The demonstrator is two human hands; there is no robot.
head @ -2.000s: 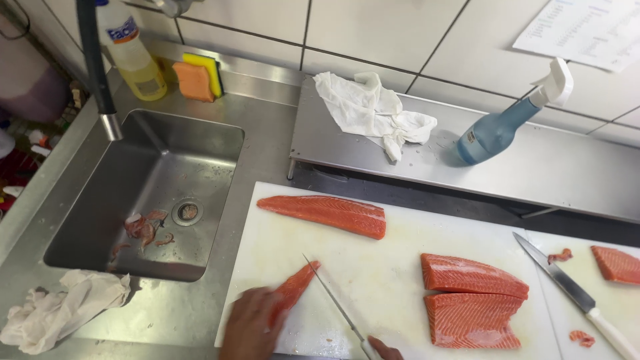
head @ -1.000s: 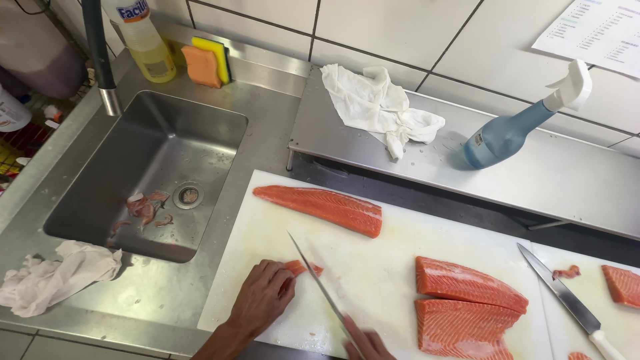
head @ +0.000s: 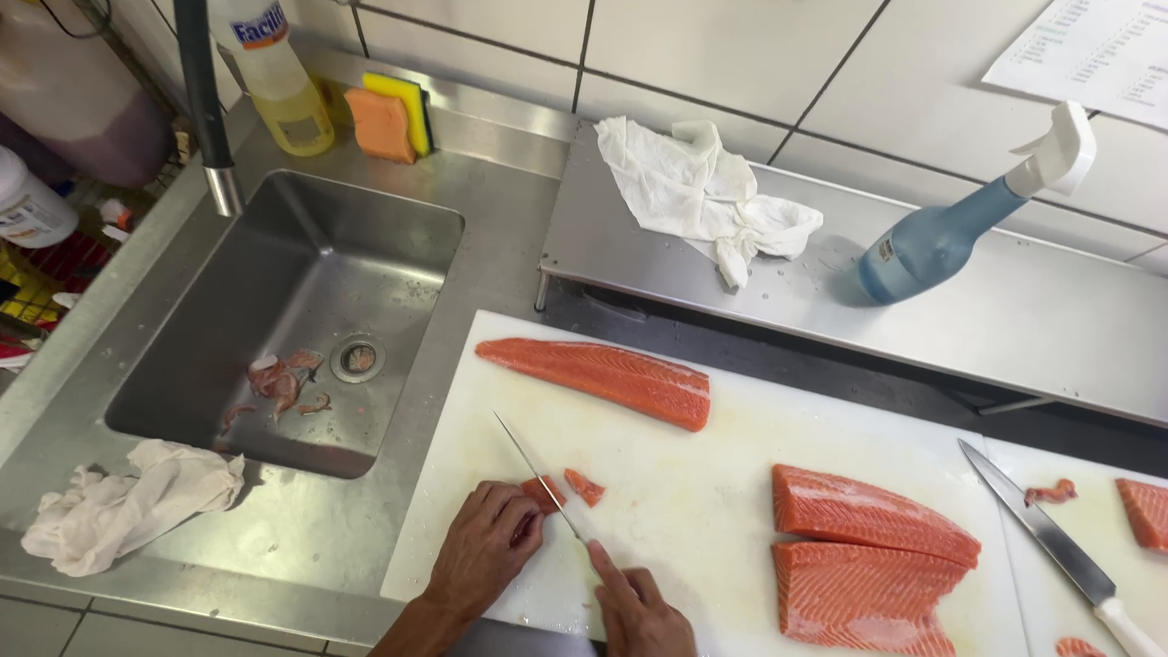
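On the white cutting board (head: 693, 493), my left hand (head: 488, 547) presses its curled fingertips on a small piece of raw salmon (head: 545, 494). My right hand (head: 641, 607) grips a thin-bladed knife (head: 538, 474), its index finger along the blade's base; the blade crosses the piece beside my left fingers. A separate salmon slice (head: 584, 487) lies just right of the blade. Farther back rests a long salmon strip (head: 598, 379). To the right are two larger salmon pieces, one (head: 871, 513) behind the other (head: 862, 593). The knife's handle is mostly hidden in my right hand.
A second knife (head: 1045, 529) lies at the right, near salmon scraps (head: 1051, 493). Left is a steel sink (head: 301, 274) holding trimmings, with a crumpled cloth (head: 137, 502) beside it. A raised steel shelf (head: 1031, 310) behind the board carries a white cloth (head: 703, 196) and a blue spray bottle (head: 944, 242).
The small salmon piece by my left hand, longer two seconds ago, is now short, and a cut slice lies right of the blade. The right hand still holds the knife.
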